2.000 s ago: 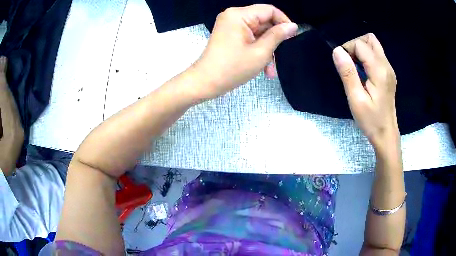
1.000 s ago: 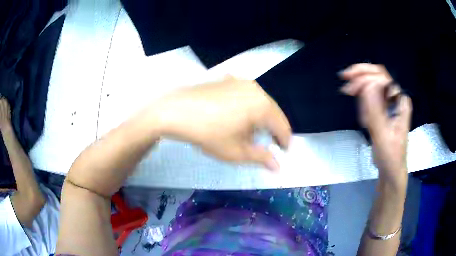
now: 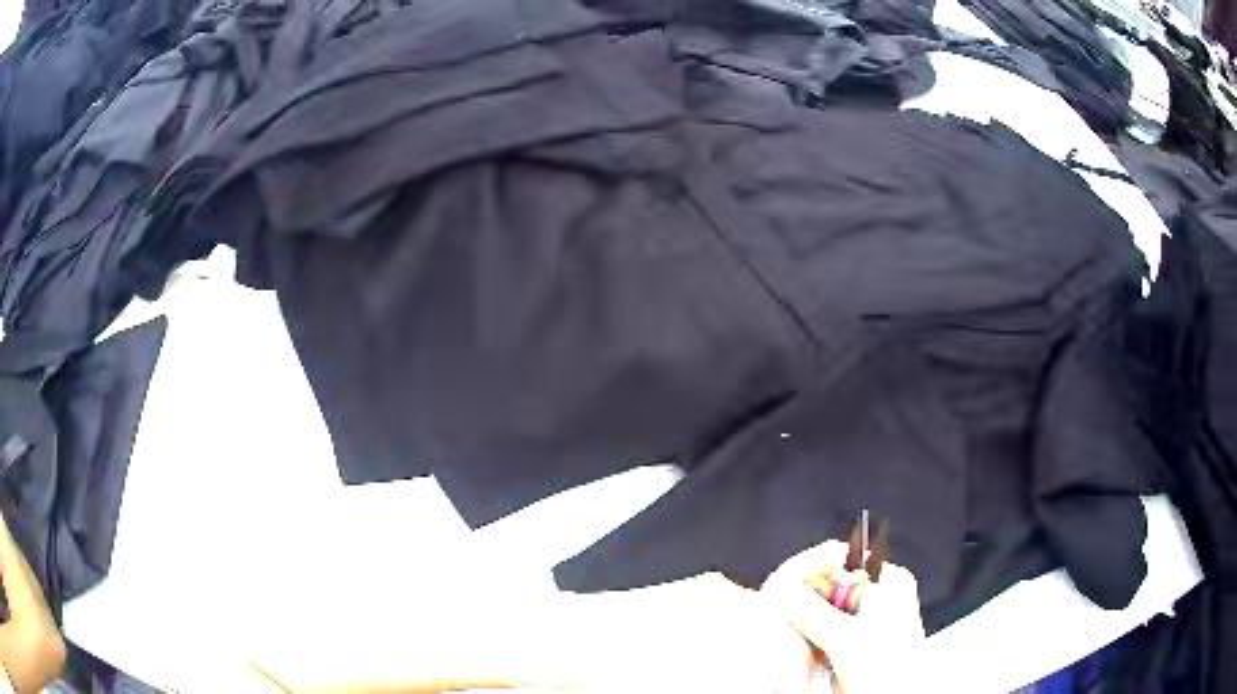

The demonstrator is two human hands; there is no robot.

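A large black garment [image 3: 543, 325] lies spread over the white table, with a narrow seam or dart line across its middle and pointed lower corners. Dark thread snips [image 3: 866, 540] point upward over its near edge. My right hand [image 3: 889, 630] is low in the picture, overexposed, with the snips in its fingers. My left hand [image 3: 803, 597] is close beside it, washed out against the white table; whether it pinches anything is hidden. A small pink spot shows between the hands. Loose thread ends cannot be made out.
Crumpled black garments [image 3: 122, 149] are heaped at the far side and left end. More dark cloth [image 3: 1211, 339] hangs at the right. The white tabletop [image 3: 231, 488] shows along the near left. Another person's arm [image 3: 25, 624] is at the lower left edge.
The view has tilted up, showing more of the garment and the heap. My hands, apart before, are now close together low in the picture. The snips' blades now show.
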